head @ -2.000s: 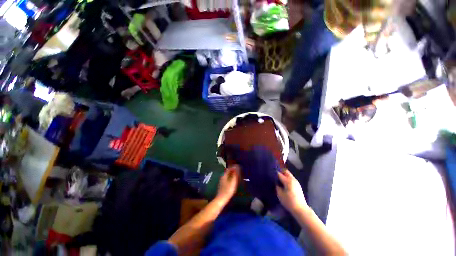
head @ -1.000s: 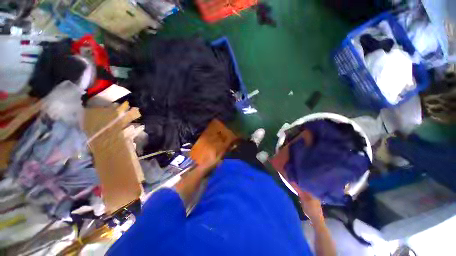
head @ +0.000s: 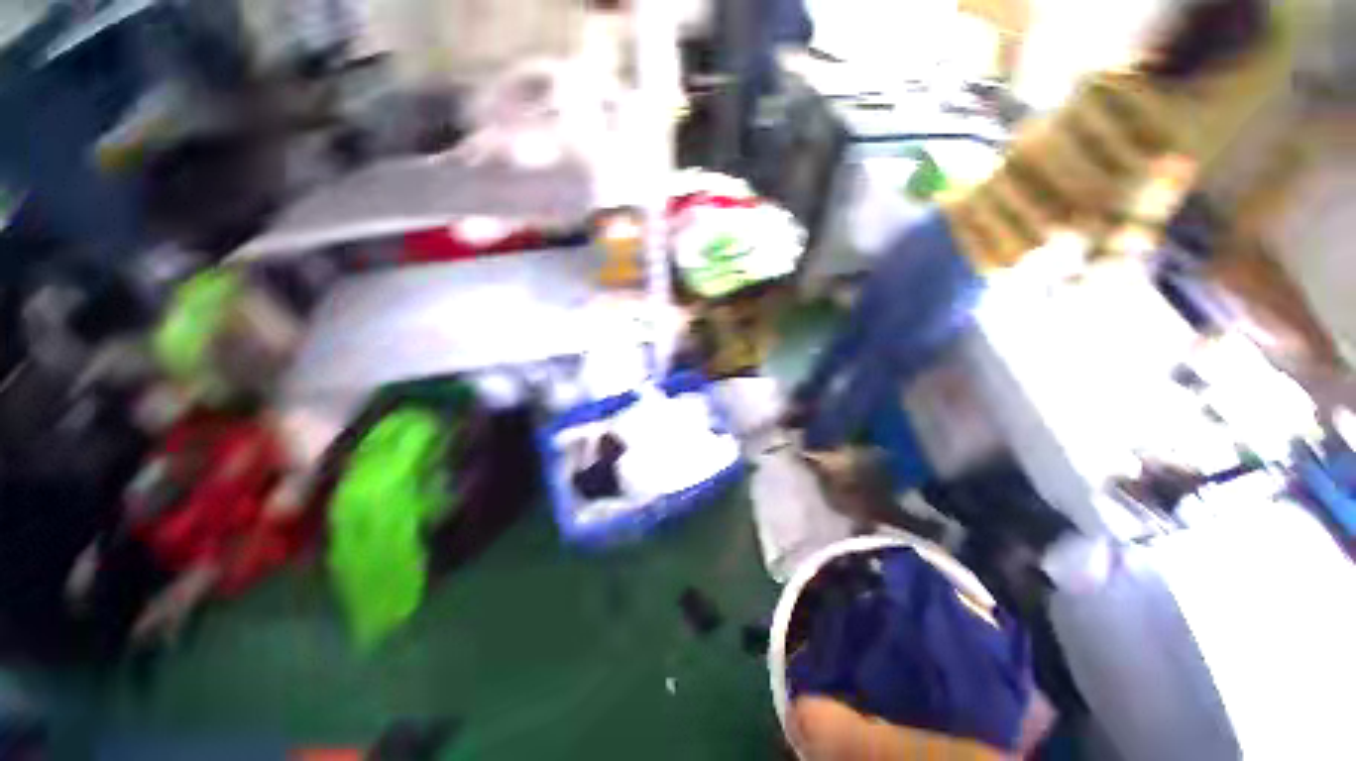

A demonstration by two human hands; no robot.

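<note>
The white-rimmed round bin (head: 781, 654) is at the bottom edge, right of centre. Navy cloth (head: 922, 647) lies crumpled in it. A blurred flat orange-tan shape (head: 892, 729), perhaps the brown board, covers the front of the bin and is cut off by the picture's edge. A small pinkish patch at its right end, by the bin's right side, may be part of my right hand (head: 1037, 726); it is too blurred to tell its grip. My left hand does not show.
The white-covered table (head: 1264, 625) is at the right. Beyond it stands a person in a yellow-brown striped top (head: 1056, 164). A blue crate with white cloth (head: 640, 520), a bright green cloth (head: 387, 520) and a red crate (head: 216, 498) are on the green floor. A grey-white shelf (head: 446, 320) stands behind.
The view has swung up and right from the black garment pile to the table and other person. The bin now sits at the bottom edge, and an orange-tan shape covers its front. My left arm has left view.
</note>
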